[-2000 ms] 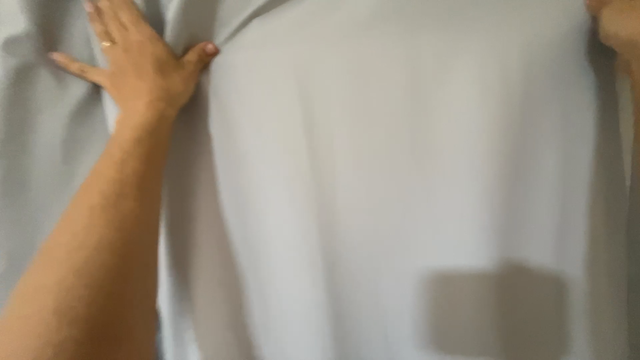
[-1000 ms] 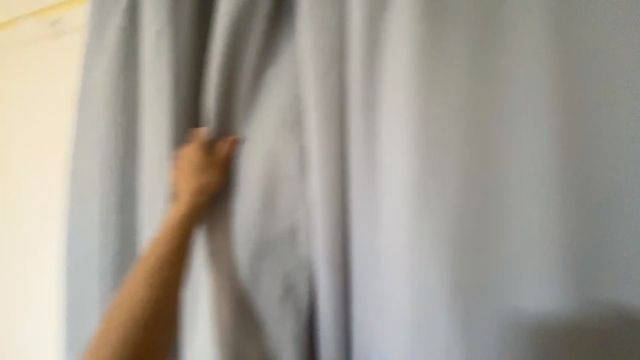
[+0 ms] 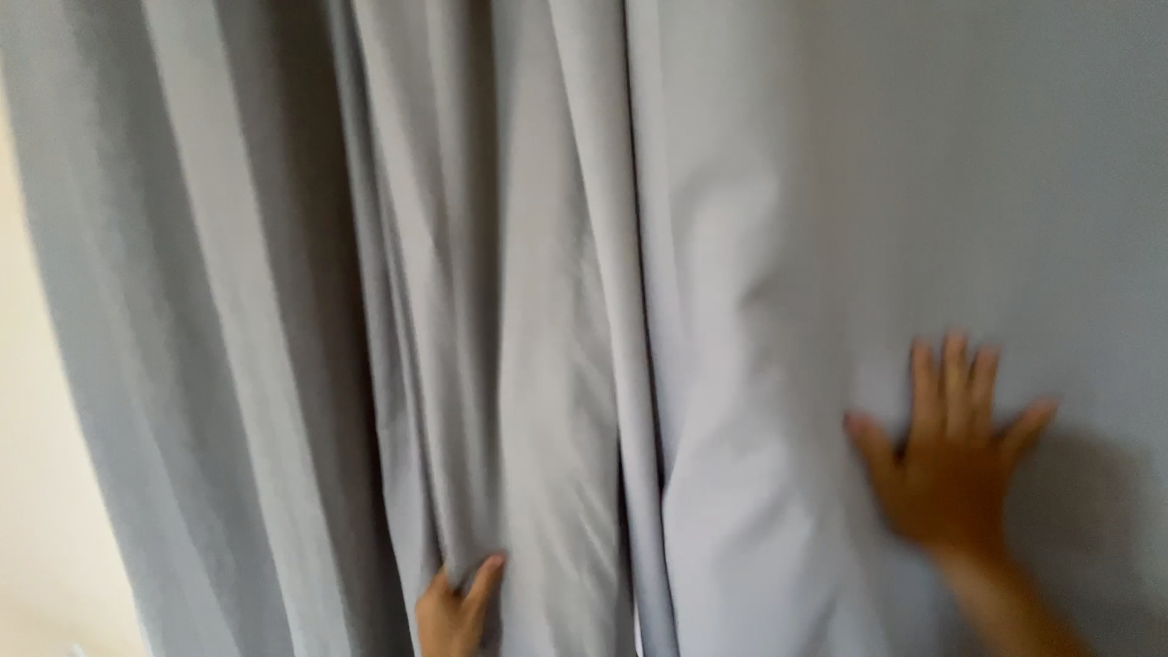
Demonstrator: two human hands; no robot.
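A grey fabric curtain [image 3: 557, 319] hangs in long vertical folds across most of the head view. At the bottom, left of the middle, my left hand [image 3: 458, 607] has its thumb and a finger at a fold of the cloth; its lower part is cut off by the frame edge, so whether it pinches the fabric is unclear. My right hand [image 3: 954, 465] lies flat against the smoother part of the curtain at the lower right, its fingers spread and nothing held.
A cream wall [image 3: 55, 511] shows along the left edge beside the curtain. Dark gaps run down between several folds. A shadow falls on the cloth right of my right hand.
My right hand, out of view a second ago, is now spread on the curtain. My left hand sits lower in the view. The view has shifted markedly.
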